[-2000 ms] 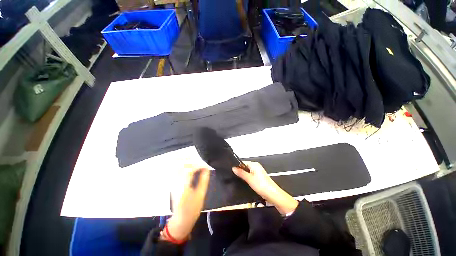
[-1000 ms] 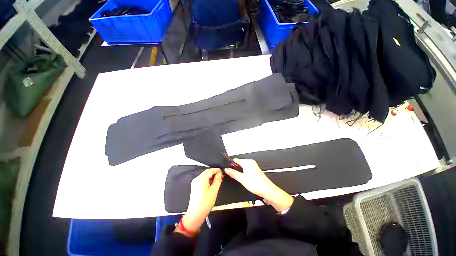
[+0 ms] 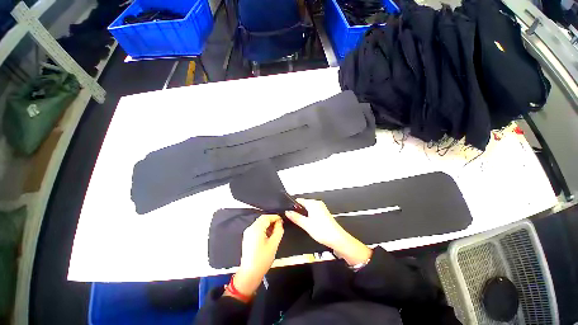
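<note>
A long black slotted panel [image 3: 418, 202] with rounded ends lies along the near edge of the white table, white showing through its slot. My left hand [image 3: 261, 241] pinches a folded-up flap of black fabric at the panel's left part. My right hand [image 3: 315, 222] is closed around the thread snips [image 3: 298, 206], mostly hidden in the fist, and touches the same fabric. The raised flap [image 3: 256, 186] overlaps the near edge of the stacked dark grey panels [image 3: 253, 146]. What the fingertips pinch is too small to tell.
A heap of black sewn pieces [image 3: 437, 70] with loose threads covers the table's back right. A grey mesh basket [image 3: 449, 279] holding a round black object [image 3: 500, 298] stands right. Blue bins [image 3: 158, 33] stand beyond the table; blue also shows below its near left edge.
Since two seconds ago, the raised black piece has come down lower and my left hand has moved right to pinch it. Over the last second both hands have stayed nearly still.
</note>
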